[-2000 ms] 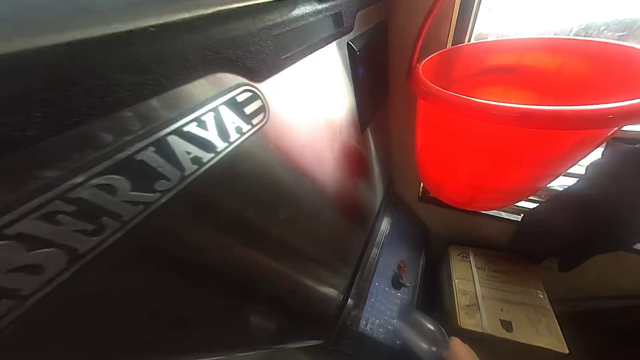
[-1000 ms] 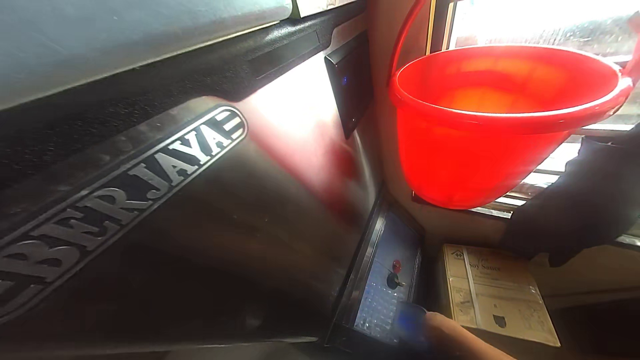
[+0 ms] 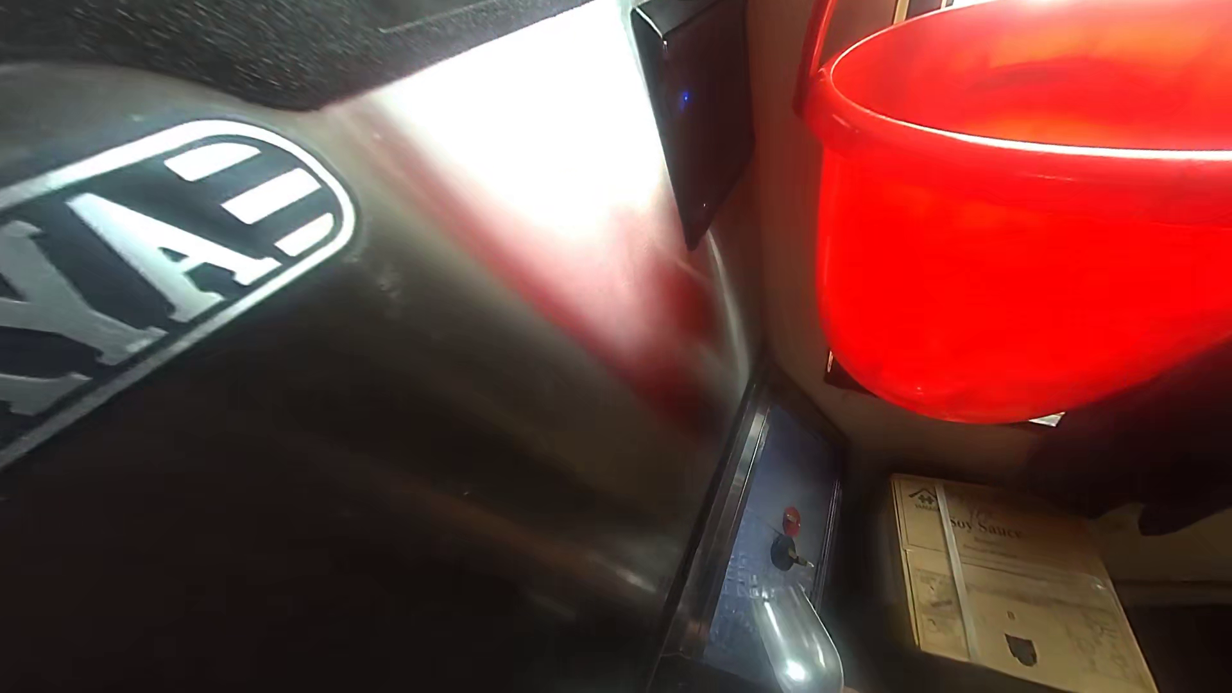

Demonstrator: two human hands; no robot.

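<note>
A shiny rounded utensil (image 3: 799,645), metallic-looking, lies across the lower end of a blue-grey panel (image 3: 770,500) that has a red fitting and a black knob. Only a sliver of skin, seemingly of my right hand (image 3: 849,689), shows at the utensil's end by the bottom edge; the fingers around it are cut off. My left hand is out of view. A large red plastic bucket (image 3: 1011,279) with a raised handle fills the upper right. A dark, glossy metal appliance side (image 3: 404,385) with a raised-letter nameplate (image 3: 183,241) takes up the left.
A strapped cardboard carton (image 3: 1020,587) with printing stands at the lower right, below the bucket. A black box-like fitting (image 3: 698,125) with a small blue light sits beside the appliance at top centre. Something dark (image 3: 1145,462) hangs behind and below the bucket.
The view has moved closer to the appliance and bucket. The hand and forearm visible at the lower right a second ago are now almost wholly out of frame.
</note>
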